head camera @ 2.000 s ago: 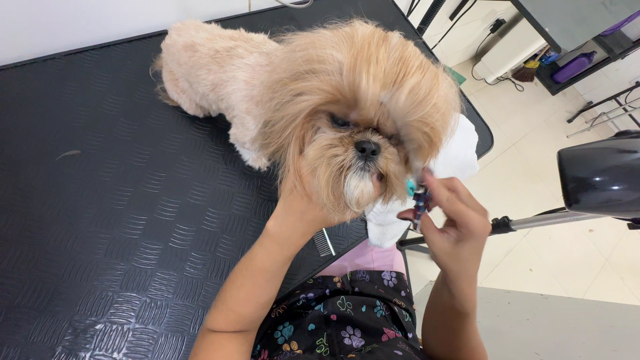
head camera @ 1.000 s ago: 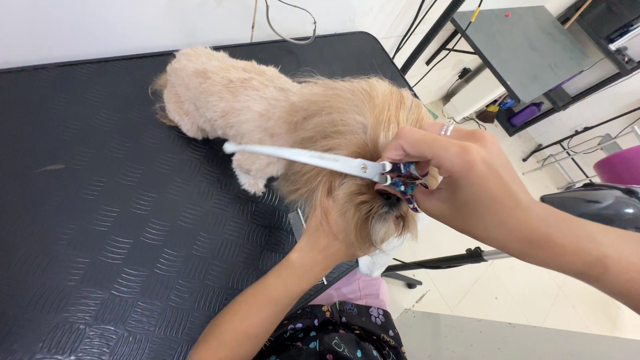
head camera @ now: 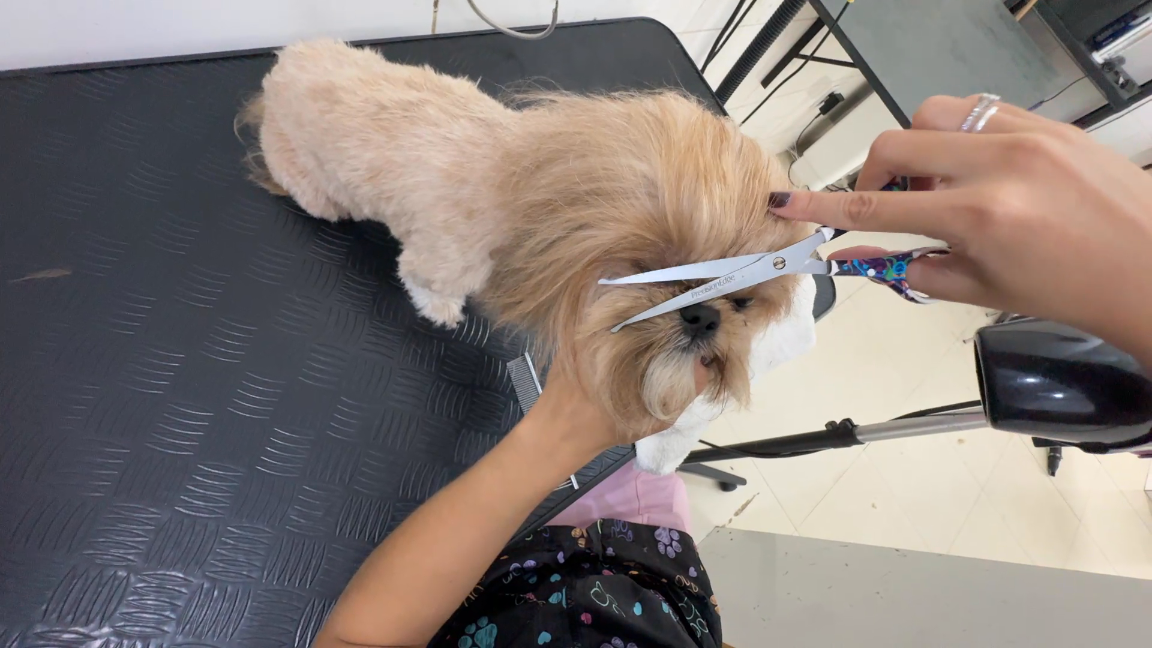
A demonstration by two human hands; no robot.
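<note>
A tan dog [head camera: 648, 189] with short body coat and long, fluffy head hair stands on the black textured grooming table [head camera: 180, 450]. My left hand [head camera: 576, 405] is under its chin and cheek, the fingers mostly hidden in the fur. My right hand [head camera: 999, 198], with a ring on one finger, holds curved grooming scissors [head camera: 711, 279] by their patterned handles. The blades are parted and lie across the dog's face, just above the nose and over one eye. A metal comb [head camera: 525, 382] lies on the table beside my left wrist, partly hidden.
A white towel [head camera: 783, 346] hangs at the table's edge under the dog's head. A black dryer [head camera: 1053, 382] on a stand arm is at the right. Behind are a grey table [head camera: 945, 54] and cables; a hose hangs at the wall.
My right hand has come up from beside the dog's chin to its face. The scissors, with blades together a second ago, are now parted. My left hand stays at the chin.
</note>
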